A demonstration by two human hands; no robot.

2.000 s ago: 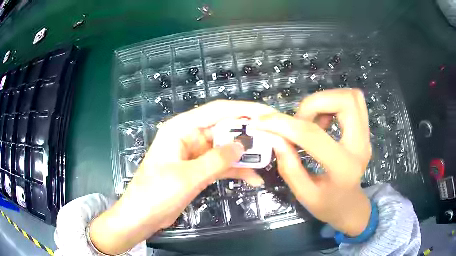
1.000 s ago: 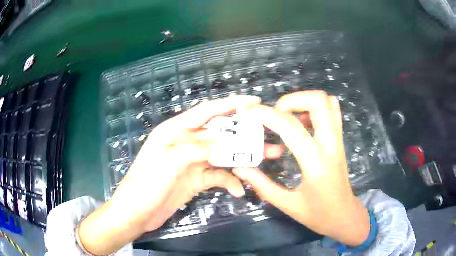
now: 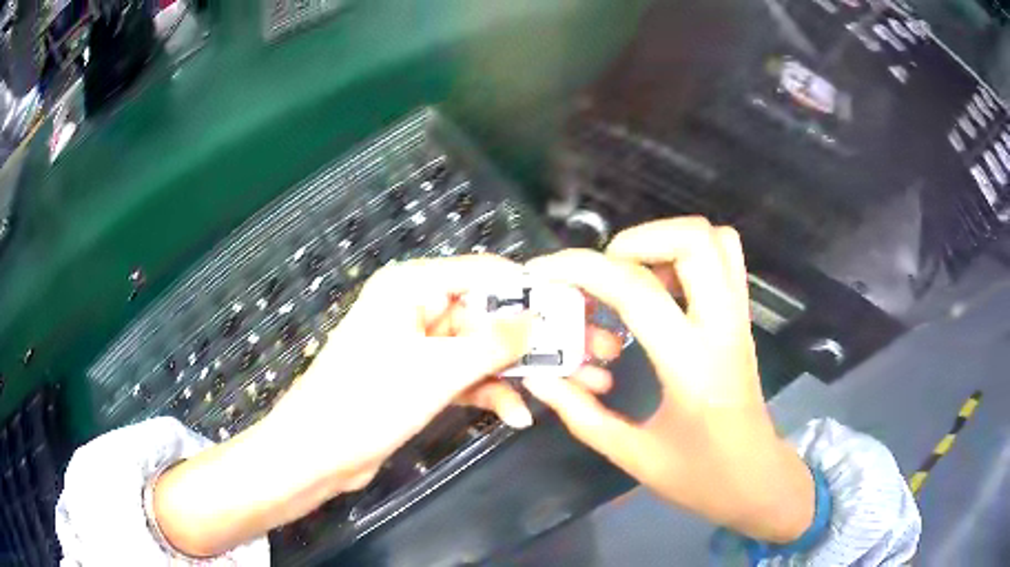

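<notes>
A small white housing (image 3: 563, 328) is held between both hands in the middle of the view, with a dark slot near its top and a small dark window near its bottom edge. My left hand (image 3: 382, 360) grips its left side, with the thumb lying across its face. My right hand (image 3: 692, 382) holds its right side with thumb and fingers. The thumb and fingers hide parts of the housing. A clear tray (image 3: 177, 321) with small dark and pale parts lies under and behind my left hand.
The black machine (image 3: 709, 144) fills the upper right, with a white piece (image 3: 808, 86) on it and silvery buttons (image 3: 825, 352) along its front. A black tray (image 3: 33, 476) shows at the lower left. The green bench top (image 3: 233, 144) lies beyond the clear tray.
The view has swung right and tilted, so the machine shows more and the trays sit further left. The left thumb now lies across the housing, which stays in both hands.
</notes>
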